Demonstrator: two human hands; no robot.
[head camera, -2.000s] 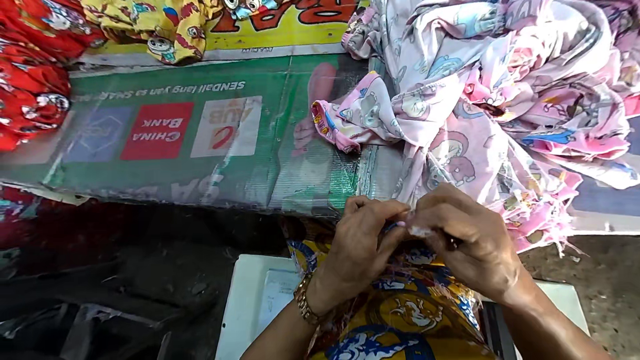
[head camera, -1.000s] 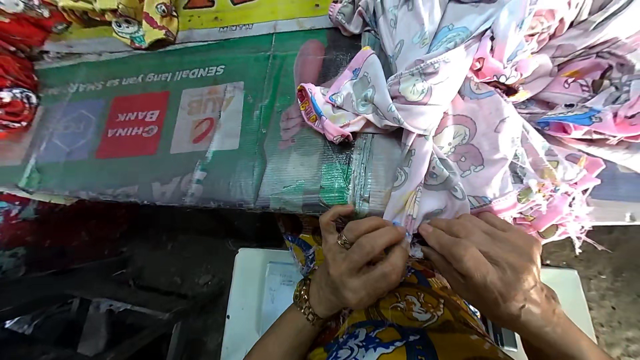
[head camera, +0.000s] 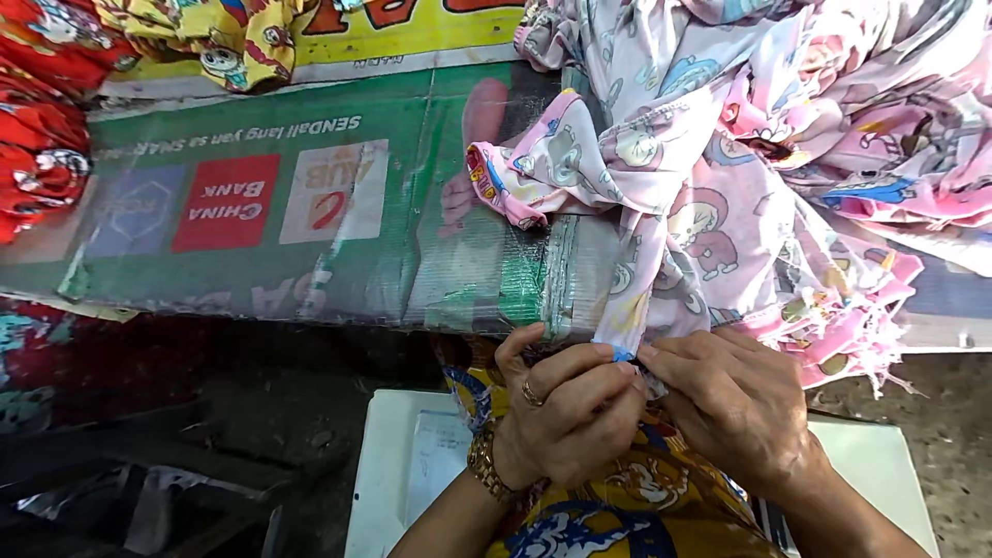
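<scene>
A pale pink printed cloth (head camera: 635, 287) runs down over the table's near edge to both hands. My left hand (head camera: 570, 407), with a ring and a gold-coloured bracelet watch at the wrist, pinches its lower end between thumb and fingers. Against it, my right hand (head camera: 728, 399) holds the same end, fingertips close to those of the left. The cloth's other part, with a pink hem (head camera: 504, 190), lies on the table. To the right hangs a bunch of frayed pink strips (head camera: 845, 318). The fingers hide part of the held end.
A green printed tarpaulin (head camera: 411, 271) covers the table. Red cloth (head camera: 39, 155) and yellow cloth (head camera: 248, 46) lie at the far left, more pink printed cloth (head camera: 876, 116) at the right. Below are my yellow patterned garment (head camera: 620, 527), a white surface (head camera: 387, 465) and dark metal bars (head camera: 155, 457).
Two seconds ago my hands were raised and close together; both have come down onto the cloth end at the table's edge. Since one second ago they have barely moved.
</scene>
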